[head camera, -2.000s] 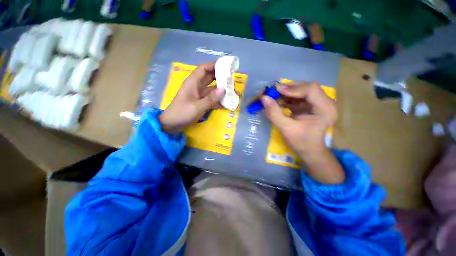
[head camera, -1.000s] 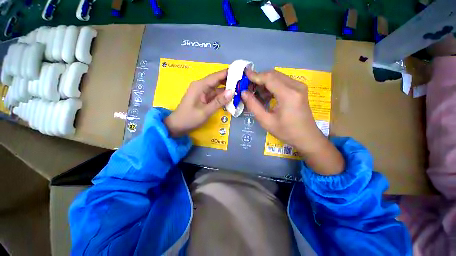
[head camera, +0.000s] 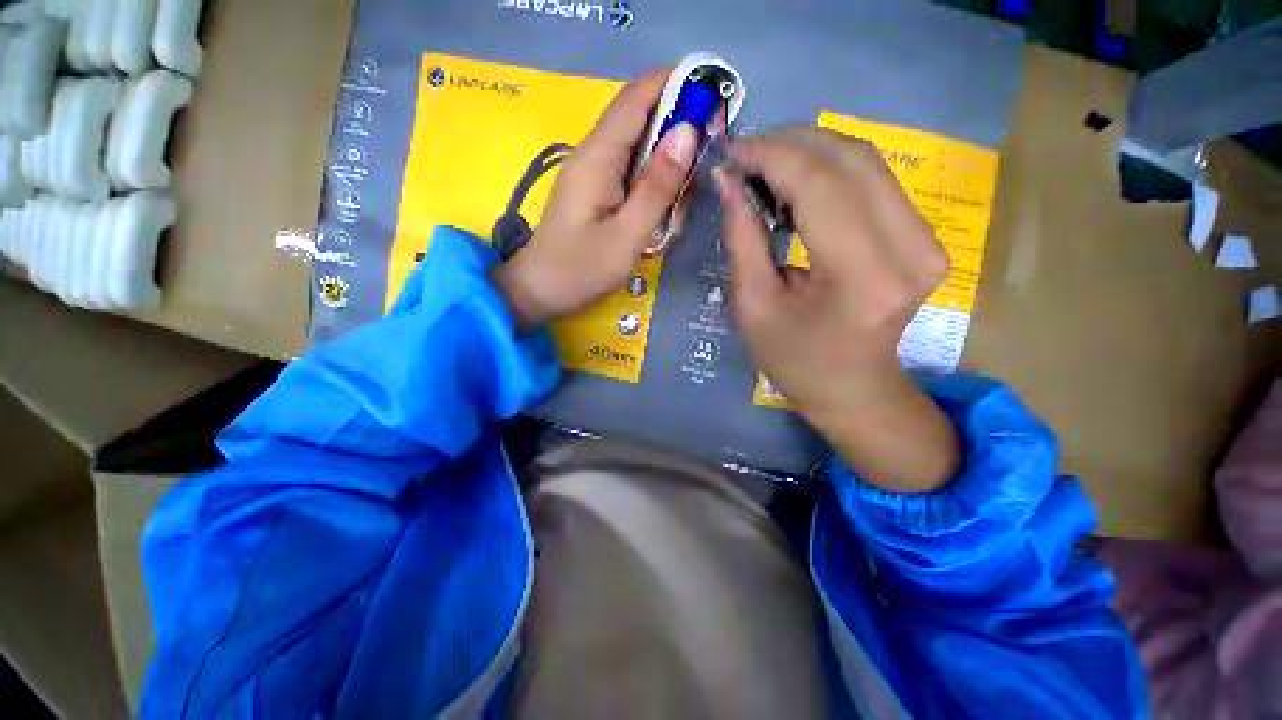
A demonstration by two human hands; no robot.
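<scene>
My left hand (head camera: 598, 211) holds a white housing shell (head camera: 690, 68), open side up, above the printed carton sheet (head camera: 562, 401). A blue battery (head camera: 696, 103) lies inside the shell, with my left thumb pressed on its lower part. My right hand (head camera: 830, 253) is just right of the shell, thumb and index finger close together at its right edge. Thin wires show beside the battery near those fingertips. A small dark part shows under my right fingers; what it is and whether it is gripped is unclear. The circuit board cannot be made out.
Stacked white housings (head camera: 106, 127) stand in rows at the left. An open cardboard box (head camera: 169, 422) is at the lower left. A grey metal bracket (head camera: 1223, 113) and white scraps (head camera: 1234, 253) are at the right. A person's pink sleeve (head camera: 1251, 478) shows at the right edge.
The battery came from the right to the shell in my left hand and now lies inside it. The shell has turned open side up. My right fingers have moved off the battery. The view has tilted down.
</scene>
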